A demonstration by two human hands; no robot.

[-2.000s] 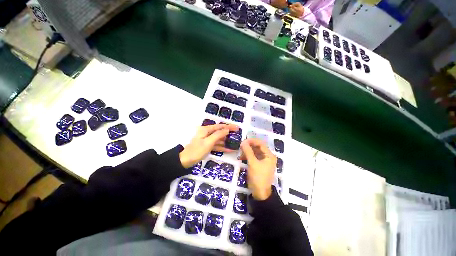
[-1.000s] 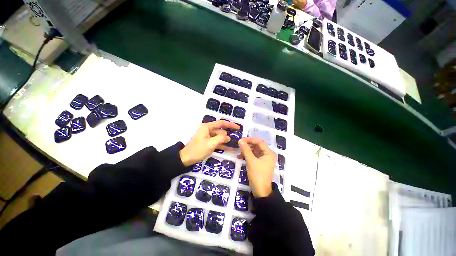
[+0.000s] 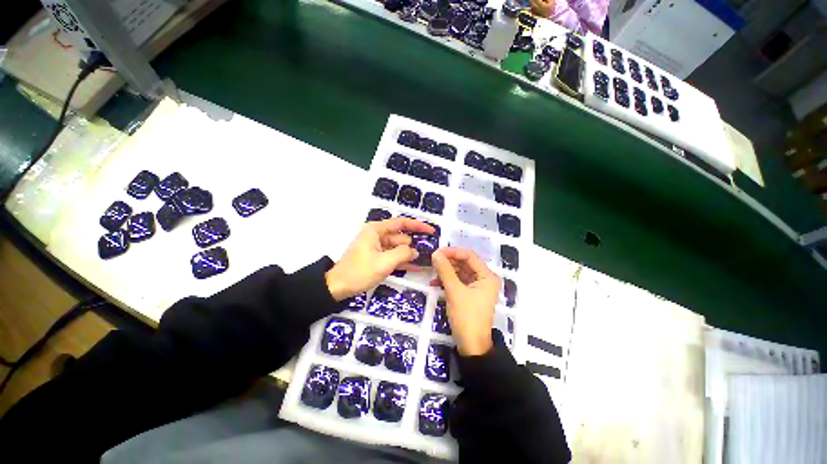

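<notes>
My left hand (image 3: 372, 261) holds a glossy black housing (image 3: 423, 245) between thumb and fingers above the middle of the white tray (image 3: 416, 346). My right hand (image 3: 469, 294) is at the housing's right side, thumb and forefinger pinched together at its edge; whether a small piece is between those fingertips cannot be told. The tray holds rows of dark housings in two columns of pockets. Whitish translucent film pieces (image 3: 477, 216) lie over several right-column pockets. My hands hide the pockets under them.
Loose black housings (image 3: 211, 232) lie on white paper at left. Black strips (image 3: 544, 345) lie right of the tray. A green belt (image 3: 308, 100) runs behind. White stacked trays (image 3: 771, 399) stand at far right. Across the belt are another tray (image 3: 648, 113), a housing pile and a person's pink sleeve (image 3: 580, 13).
My left fingers have shifted slightly around the housing, which has tilted a little. My right hand stays beside it. A small dark spot on the green belt has moved right since one second ago.
</notes>
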